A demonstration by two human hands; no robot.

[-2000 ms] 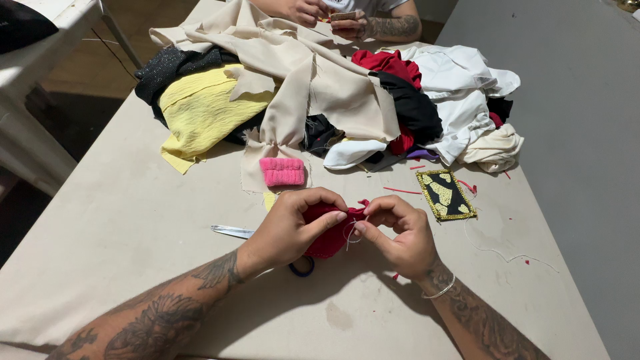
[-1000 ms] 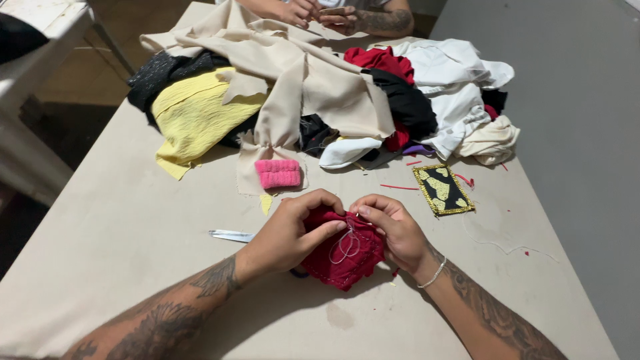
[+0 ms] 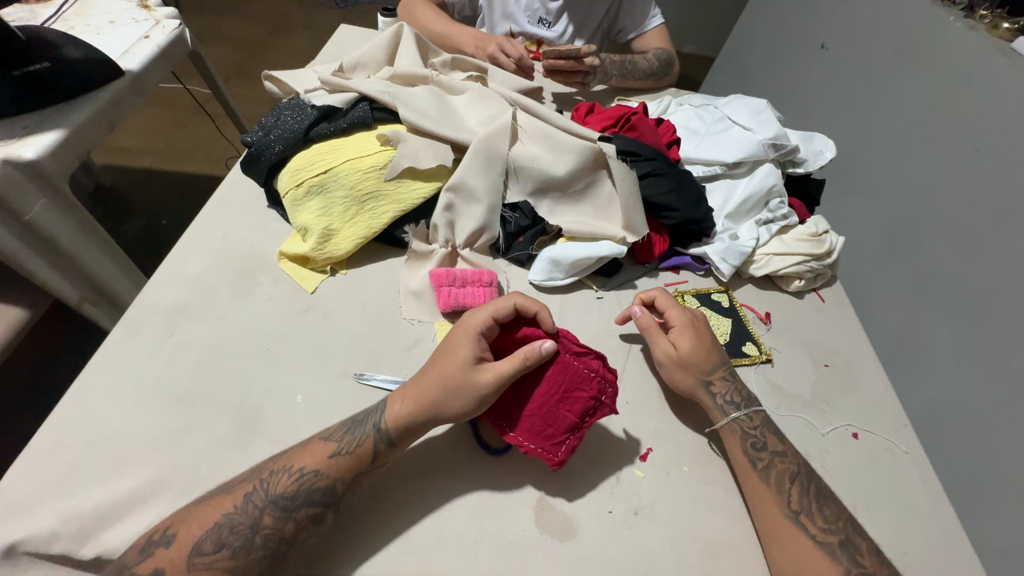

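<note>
Between the thumb and fingers of my left hand (image 3: 488, 360) hangs a dark red piece of fabric (image 3: 560, 392) with white running stitches along its edges. Apart from the fabric, my right hand (image 3: 676, 336) has its thumb and index finger pinched close together; whether a needle or thread is between them cannot be told. Beside the right hand lies a black patch with gold trim (image 3: 732, 324). A pink terry piece (image 3: 464, 290) lies just beyond my left hand. Scissors (image 3: 378, 382) lie partly hidden under the left hand and the red fabric, with a blade and a dark handle loop showing.
A heap of beige cloth (image 3: 560, 168), yellow fabric (image 3: 352, 192), black, red and white cloth (image 3: 744, 136) spans the table's far part. Behind it, a co-worker's hands (image 3: 552, 60) hold a small object. A white thread (image 3: 824, 432) and red scraps lie at right.
My right hand has moved right, off the red fabric it was touching. The left hand still holds the fabric, whose stitched face now shows more fully. The loop of white thread seen on it earlier is no longer visible.
</note>
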